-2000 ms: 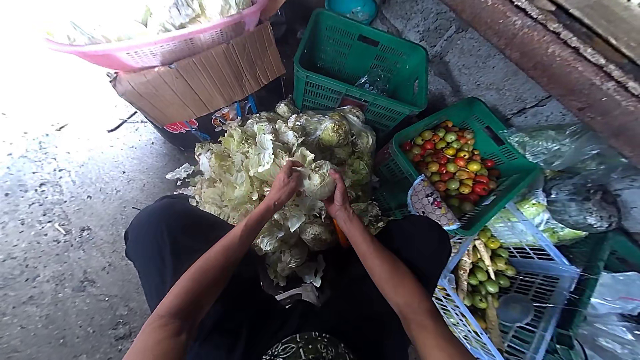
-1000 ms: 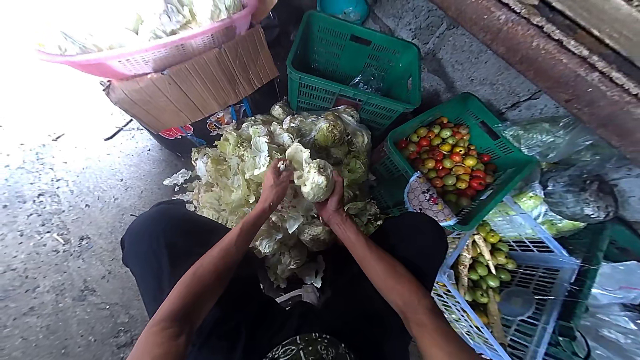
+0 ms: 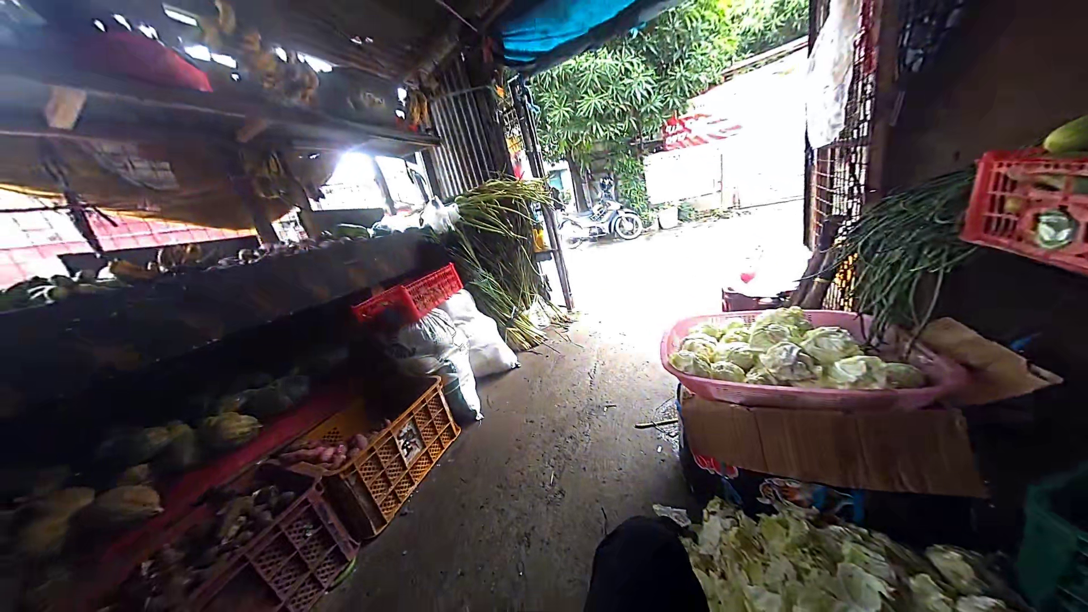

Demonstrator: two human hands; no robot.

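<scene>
Neither of my hands shows in the head view now, so what they hold or touch is hidden. My dark-clothed knee (image 3: 648, 565) rises at the bottom edge. To its right lies a heap of loose pale-green cabbage leaves (image 3: 790, 557), cut off by the frame's lower edge. Beyond the heap, trimmed cabbage heads (image 3: 789, 360) fill a pink plastic basket (image 3: 765, 393). The basket rests on a box topped with brown cardboard (image 3: 829, 446).
Orange crate (image 3: 408, 446) and dark red crate (image 3: 293, 544) stand left on the floor, near white sacks (image 3: 480, 336). A red crate (image 3: 1011, 195) and long green vegetables (image 3: 914, 242) are at right. A motorcycle (image 3: 599, 223) stands outside; green crate (image 3: 1054, 544) lower right.
The view has swung up and left toward the doorway. My hands, which held a cabbage head one second ago, have left the frame, as have the tomato crate and the green fruit.
</scene>
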